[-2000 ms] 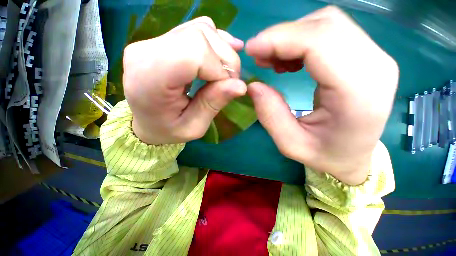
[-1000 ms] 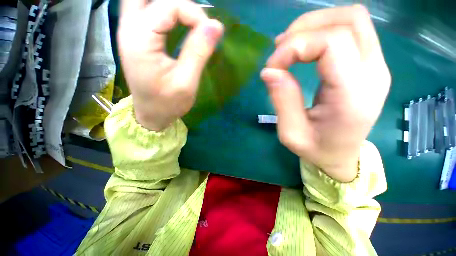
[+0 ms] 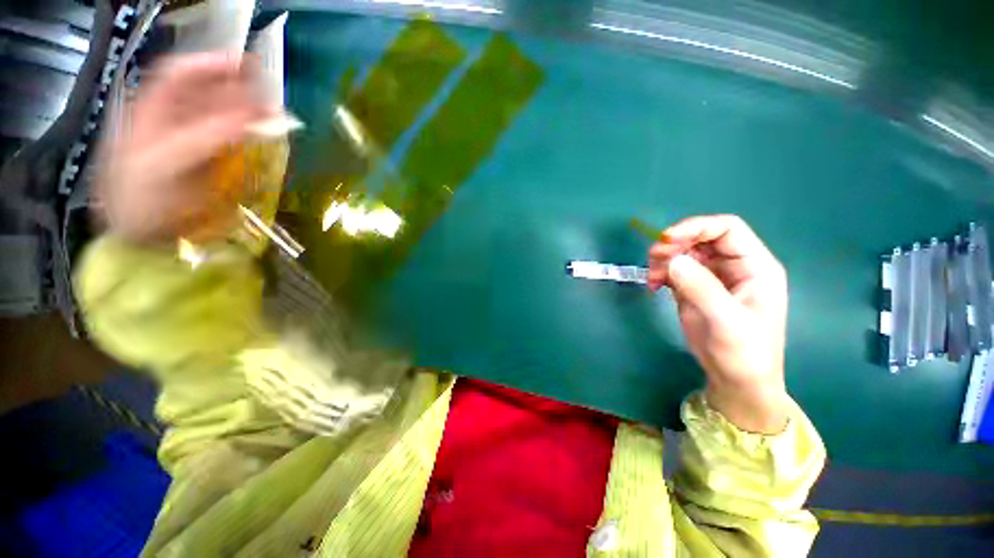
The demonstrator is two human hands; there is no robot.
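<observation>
My right hand (image 3: 725, 300) is over the bench at centre right, thumb and fingertips closed on a small amber tape piece (image 3: 647, 229) that sticks out up and left. A narrow silver-grey metal part (image 3: 606, 271) lies on the green bench, its right end hidden by my right fingertips. My left hand (image 3: 180, 147) is strongly blurred at the upper left, over the packing sheets; a pale sliver (image 3: 275, 125) shows at its fingertips, but the grip is unclear. Amber film sheets (image 3: 469, 120) lie on the bench at centre left, with strong glare.
Grouped metal parts (image 3: 937, 300) lie at the right, with a white-edged blue thing (image 3: 978, 403) below them. Packing sheets (image 3: 267, 65) with toothed-edge parts stand at the left. Two thin pale prongs (image 3: 271, 231) lie near my left sleeve. A metal rail (image 3: 719, 55) crosses the far side.
My left hand has swung left, away from the centre, to the packing sheets. My right hand has lowered towards the metal part, and the amber tape piece now shows at its fingertips.
</observation>
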